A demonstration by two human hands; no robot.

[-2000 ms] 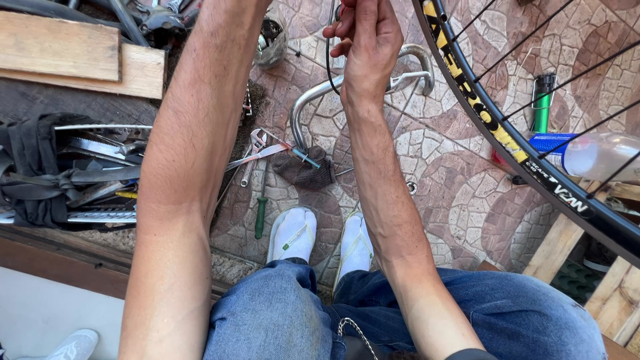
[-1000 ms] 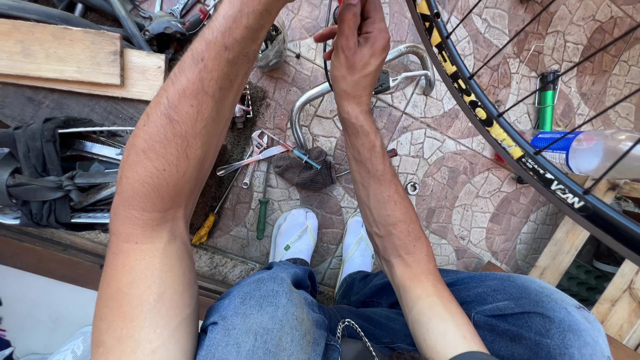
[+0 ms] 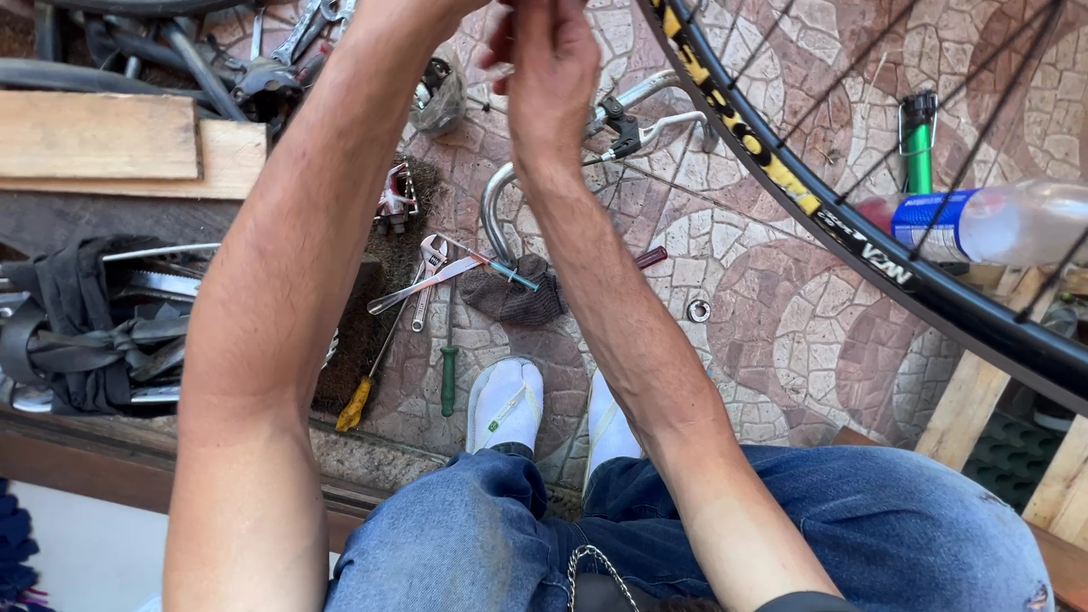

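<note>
My right hand (image 3: 552, 72) is at the top edge with its fingers bent; what they hold, if anything, cannot be seen. Only the wrist end of my left hand (image 3: 446, 8) shows beside it, the fingers out of frame. Below my right hand a curved metal handlebar (image 3: 495, 200) with a brake lever (image 3: 671, 127) lies on the floor. A bicycle wheel rim (image 3: 756, 157) with black spokes stands at the right, touched by neither visible hand part. An adjustable wrench (image 3: 429, 280), a syringe (image 3: 510, 274) and a dark cloth (image 3: 518, 304) lie between my forearms.
Green-handled (image 3: 448, 382) and yellow-handled (image 3: 355, 404) screwdrivers lie near my feet. A metal ring (image 3: 699, 310) is on the tiles. Wooden boards (image 3: 102, 136) and a black tool roll (image 3: 85, 331) are at left. A plastic bottle (image 3: 1011, 223) and a green cylinder (image 3: 918, 153) lie beyond the spokes.
Two seconds ago a thin dark cable showed beside my right hand; it no longer shows there. The yellow-handled screwdriver, not visible in the oldest frame, is in view beside my left forearm.
</note>
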